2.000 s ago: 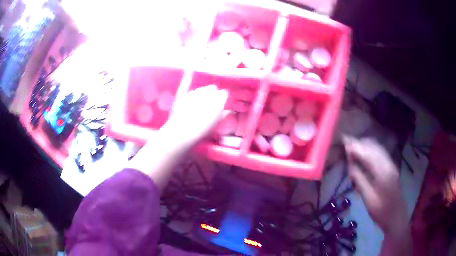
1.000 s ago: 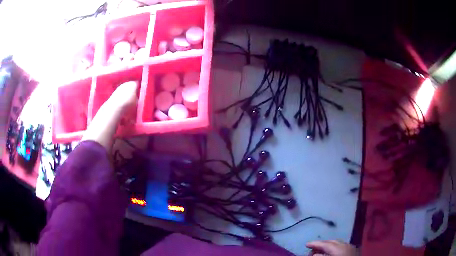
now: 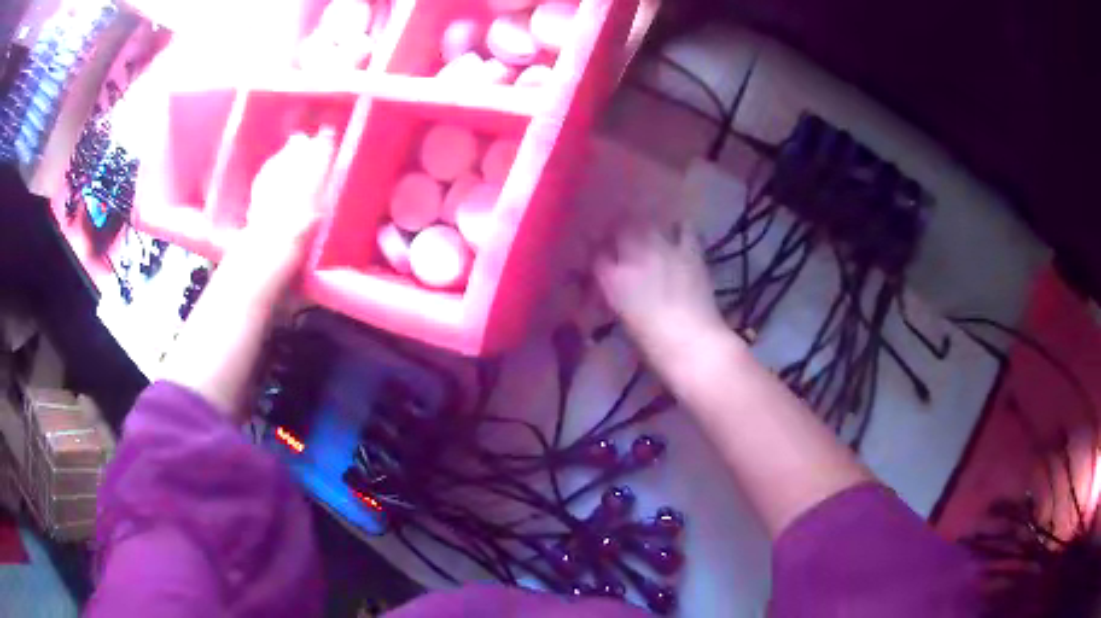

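Observation:
A red divided tray [image 3: 423,320] fills the upper left, tilted, with round white units [image 3: 438,256] in several cells. My left hand [image 3: 287,199] reaches over the tray's front wall with its fingers inside a cell; what the fingers touch is glaring and hidden, so I cannot tell if it grips the wall or a unit. My right hand [image 3: 658,284] is to the right of the tray, over the board, blurred, palm down; I cannot tell if it holds anything.
A blue box [image 3: 326,441] with red lit digits sits below the tray. Black cables with glossy round ends [image 3: 610,543] spread at lower centre. A dark hub [image 3: 851,187] with cables stands at the back right. A red surface [image 3: 1026,410] is at right, cartons [image 3: 63,465] at lower left.
My right hand has come up from the bottom edge to beside the tray. The view has shifted and turned. My left hand remains at the tray's cell.

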